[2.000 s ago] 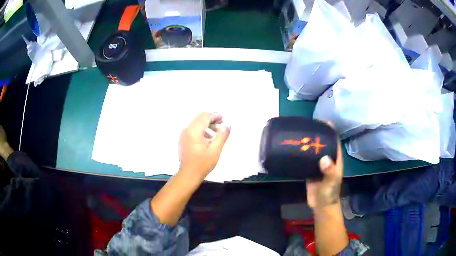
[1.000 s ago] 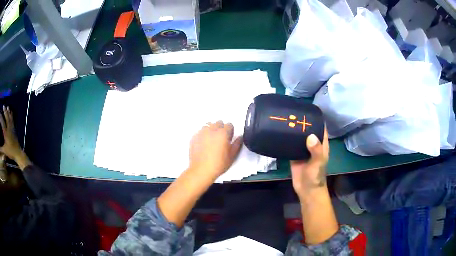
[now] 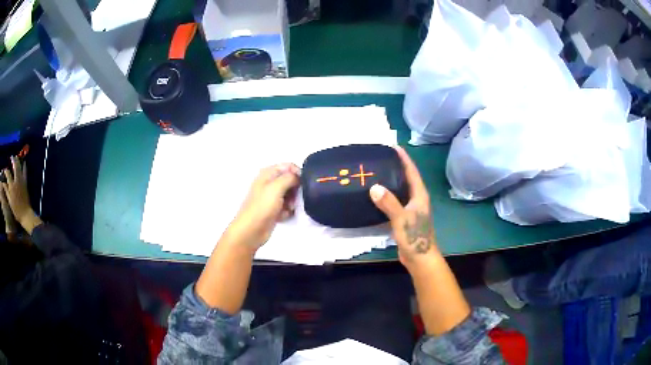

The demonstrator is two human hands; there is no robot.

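A black barrel-shaped speaker (image 3: 342, 196) lies sideways above the stack of empty white bags (image 3: 207, 178), its orange buttons facing up. My right hand (image 3: 410, 207) grips the speaker's right end, thumb on top near the plus mark. My left hand (image 3: 268, 199) is at the speaker's left end with fingers curled. Whether it pinches a bag edge or touches the speaker is hidden by the fingers.
A waiting speaker (image 3: 175, 100) with an orange strap stands at the back left by the metal post (image 3: 93, 57). A retail box (image 3: 248, 43) is behind the pale rail (image 3: 307, 87). Bagged speakers (image 3: 528, 135) cluster at the right. Another person's hand (image 3: 18, 192) is at far left.
My right hand has carried the speaker left over the bag stack. My left hand has moved slightly left and now meets the speaker's left end.
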